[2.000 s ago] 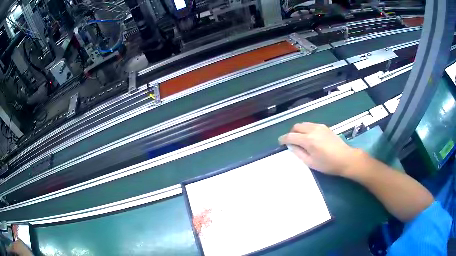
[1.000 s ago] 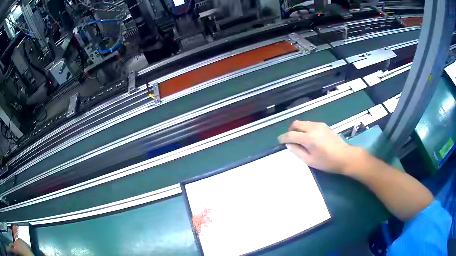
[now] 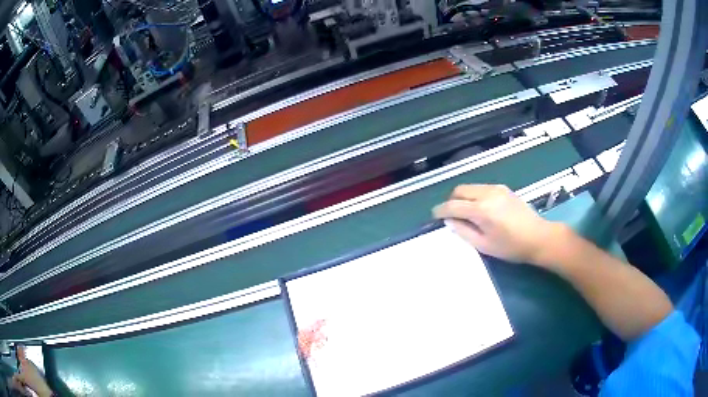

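Note:
A white board with a thin dark rim lies on the green bench. Reddish-brown specks are heaped at its left end. My right hand is at the board's far right corner, its fingers curled and the fingertips over the dark rim beside the green belt. Whether anything tiny is between the fingertips is too small to tell. My left hand is not in view.
Green conveyor lanes between silver rails run beyond the board. A grey post stands at right, near small silver blocks. An orange-brown strip and machines lie farther back. Another person's hand is at the lower left edge.
My right hand has barely moved and the board and specks look the same. Parts of the machines at the back have shifted. The other person's hand at far left has moved slightly.

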